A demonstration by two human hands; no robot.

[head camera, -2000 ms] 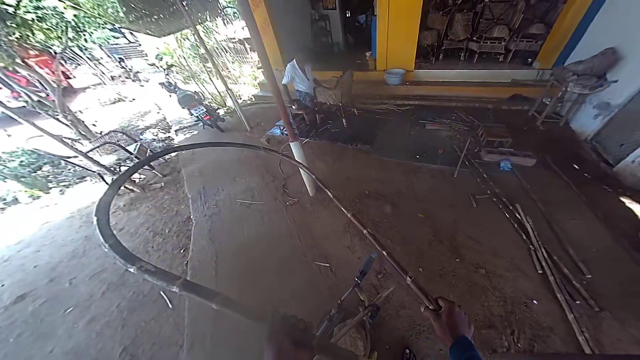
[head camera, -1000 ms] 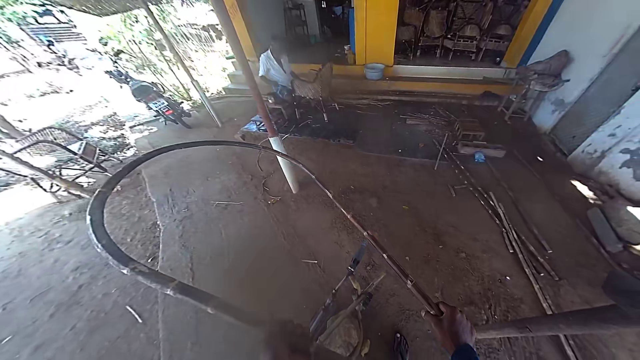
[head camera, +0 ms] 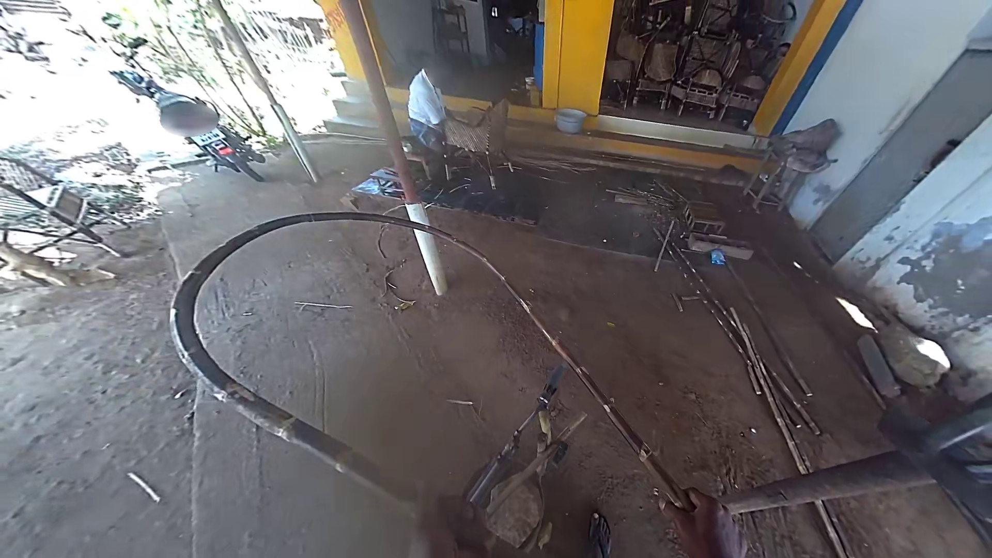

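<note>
A long cane pole [head camera: 291,428], dark and jointed, is bent into a wide loop in front of me. My right hand [head camera: 704,524] is closed around its thinner end at the lower right. At the bottom centre, my left hand [head camera: 453,527] is blurred at the thick end; its fingers cannot be made out. Between my hands, a stone [head camera: 515,511] lies on the ground with metal tools and pieces of wood around it, among them a long dark-handled tool [head camera: 496,469].
A red and white post [head camera: 428,260] stands behind the loop. Cane poles [head camera: 763,372] lie to the right, near a thick grey pole [head camera: 829,482]. Farther back, a person [head camera: 426,108] sits by a woven chair [head camera: 469,136]. A motorcycle [head camera: 225,147] is parked at the left.
The view has turned somewhat to the left. The thick grey pole at the lower right has come into view. The cane stays bent in a loop, with my right hand still on its thin end.
</note>
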